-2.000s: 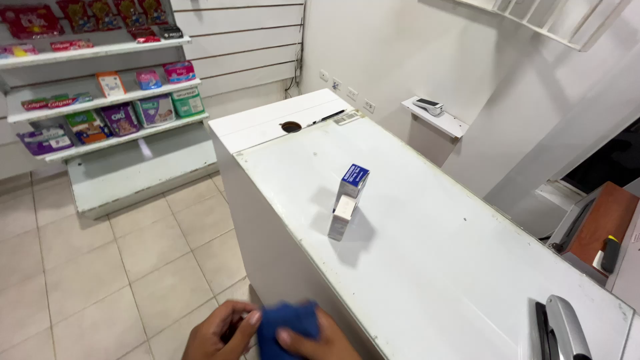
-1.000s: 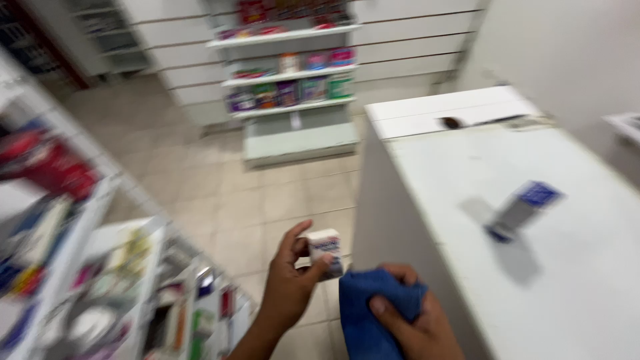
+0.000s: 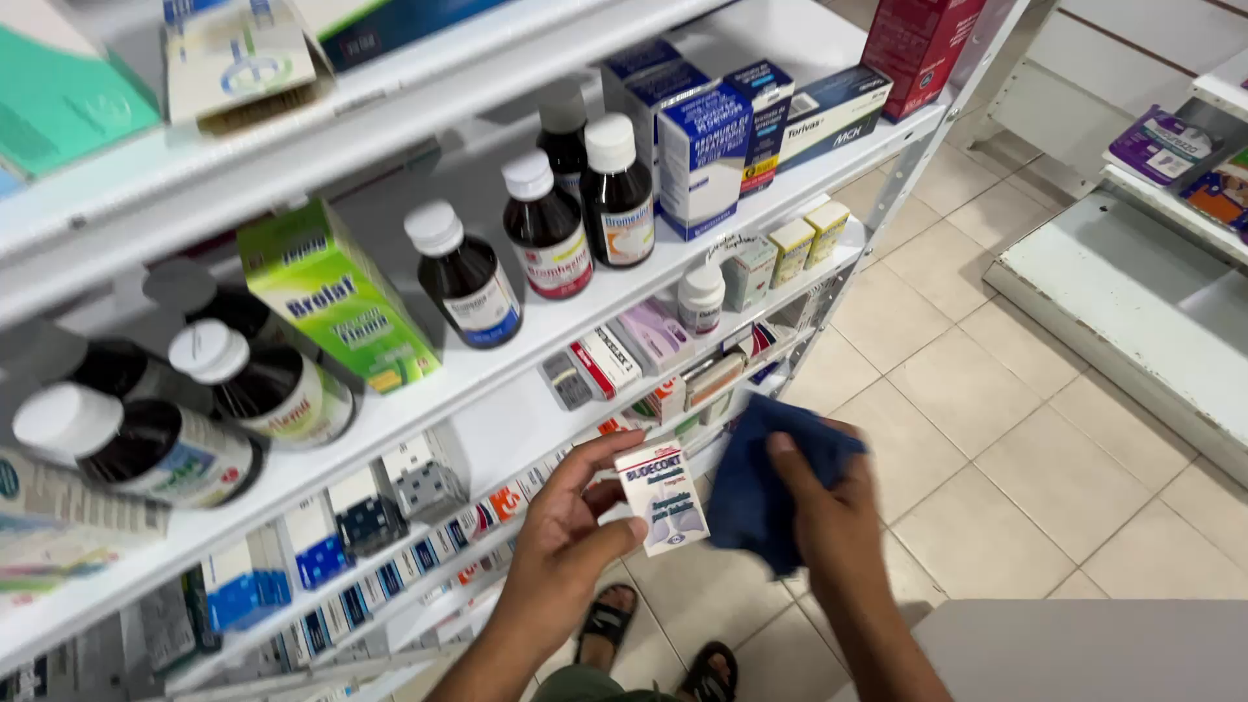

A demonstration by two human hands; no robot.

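My left hand (image 3: 575, 517) holds a small white Budecort medicine box (image 3: 663, 495) upright, with its printed front toward me. Close to its right, my right hand (image 3: 829, 487) grips a folded dark blue cloth (image 3: 765, 483). The box and the cloth are near each other over the floor, in front of the shelving. Beyond the hands, a white metal shelf (image 3: 468, 375) carries brown glass bottles with white caps (image 3: 551, 239), a green and yellow carton (image 3: 336, 292) and blue-and-white cartons (image 3: 702, 156).
Lower shelves hold several small medicine boxes (image 3: 604, 361) and a white plastic bottle (image 3: 700, 297). Another display unit (image 3: 1121, 292) stands at the right on the tiled floor (image 3: 946, 390). A grey-white surface (image 3: 1063, 648) fills the lower right corner. My sandalled feet (image 3: 609, 624) show below.
The view has swung from the white counter to the medicine shelves. Two seconds ago a white box stood on the counter beside a blue one; a second ago my left hand held a small white box.
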